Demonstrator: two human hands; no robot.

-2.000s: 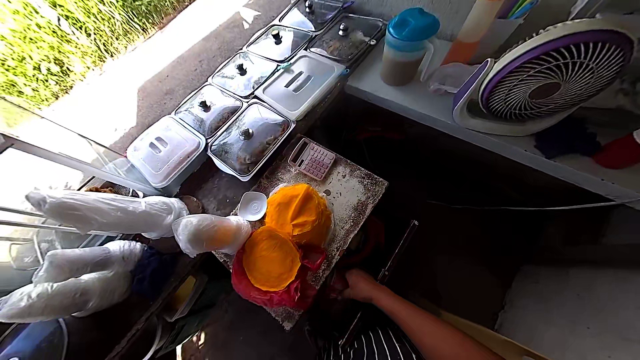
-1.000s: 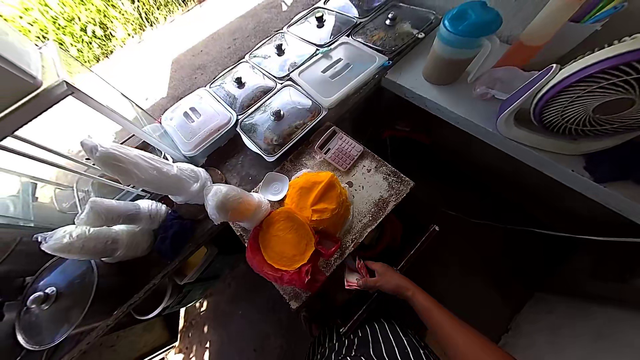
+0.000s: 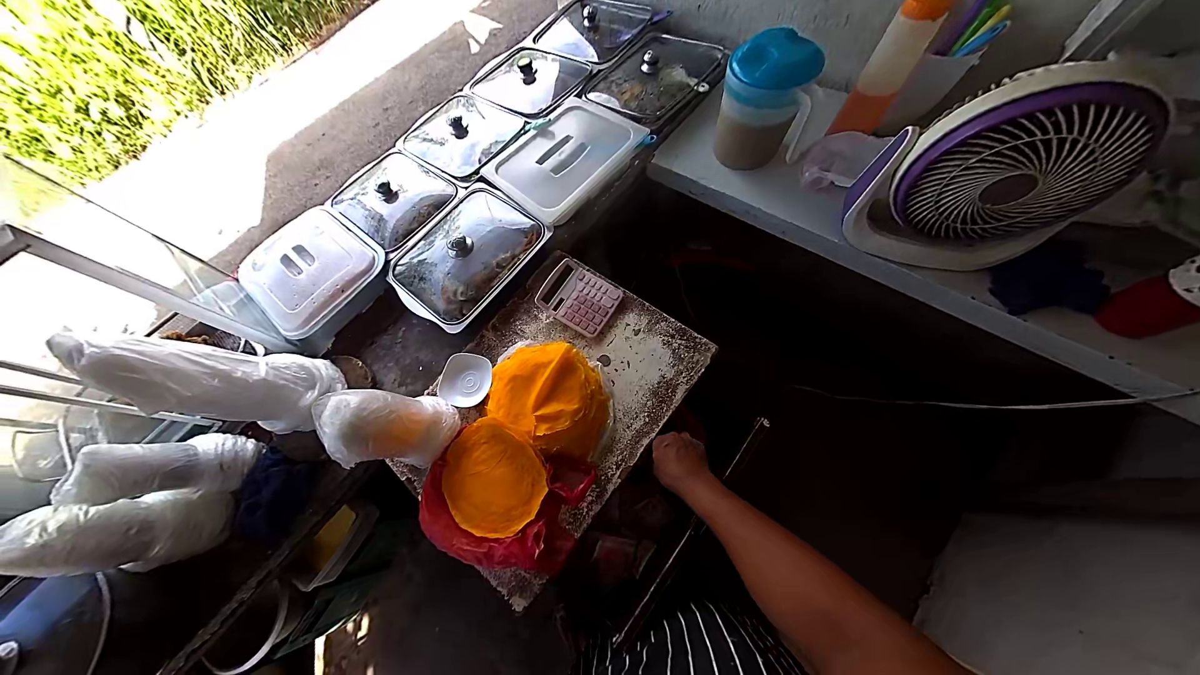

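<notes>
My right hand (image 3: 681, 462) is low at the right edge of a worn board (image 3: 656, 361); its fingers are curled and their inner side is hidden, so whether it holds something cannot be told. Left of it on the board, a rounded orange mass (image 3: 553, 398) lies beside a flat orange disc (image 3: 495, 478) resting on a red plastic bag (image 3: 445, 525). A small white dish (image 3: 465, 380) and a pink calculator (image 3: 579, 297) are on the board too. A dark rod (image 3: 694, 530) passes under my forearm. My left hand is out of view.
Lidded food trays (image 3: 469, 258) stand in rows beyond the board. Plastic-wrapped bundles (image 3: 197, 375) are at the left. A shelf (image 3: 750, 202) at the right holds a blue-lidded pitcher (image 3: 755, 103) and a purple and white fan (image 3: 1017, 178). A cable hangs below the shelf.
A second ago my right hand showed a small reddish and white item at its fingers, below the board's edge; now the hand is closed and that item is not visible in it.
</notes>
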